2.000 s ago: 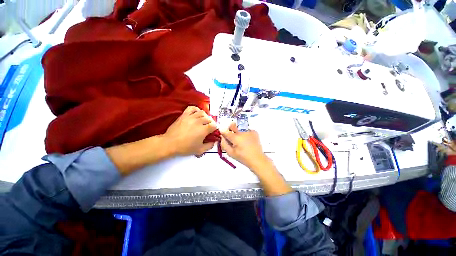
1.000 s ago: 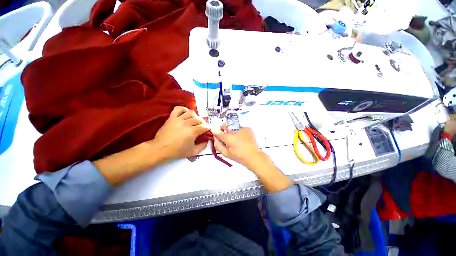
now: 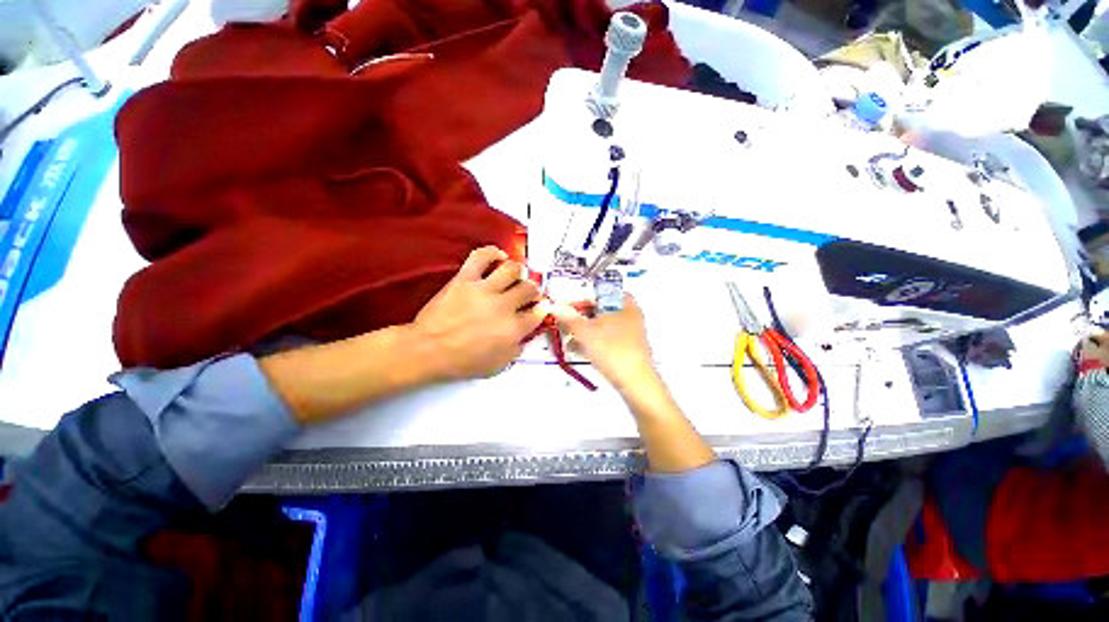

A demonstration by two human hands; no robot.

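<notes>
A large dark red garment piece (image 3: 292, 207) lies heaped left of the needle, its narrow end at the presser foot (image 3: 569, 270). My left hand (image 3: 480, 318) grips this end, fingers bent over the cloth. My right hand (image 3: 612, 343) pinches the cloth edge beside it with thumb and fingertips, close to the foot. The fingertips nearly meet and hide most of the pinched edge. A thin dark red tape (image 3: 569, 362) hangs from the edge onto the white table between the hands.
Scissors with yellow and red loops (image 3: 778, 371) lie right of my right hand, a dark cord (image 3: 827, 425) beside them. The white JACK machine (image 3: 778, 182) stands behind. A ruler strip (image 3: 487, 467) runs along the front edge. A person's hand (image 3: 1093, 351) shows far right.
The view shifted and came back. Both hands stay at the cloth edge near the presser foot; my right hand is slightly nearer the foot, and the tape's hanging end has shifted a little.
</notes>
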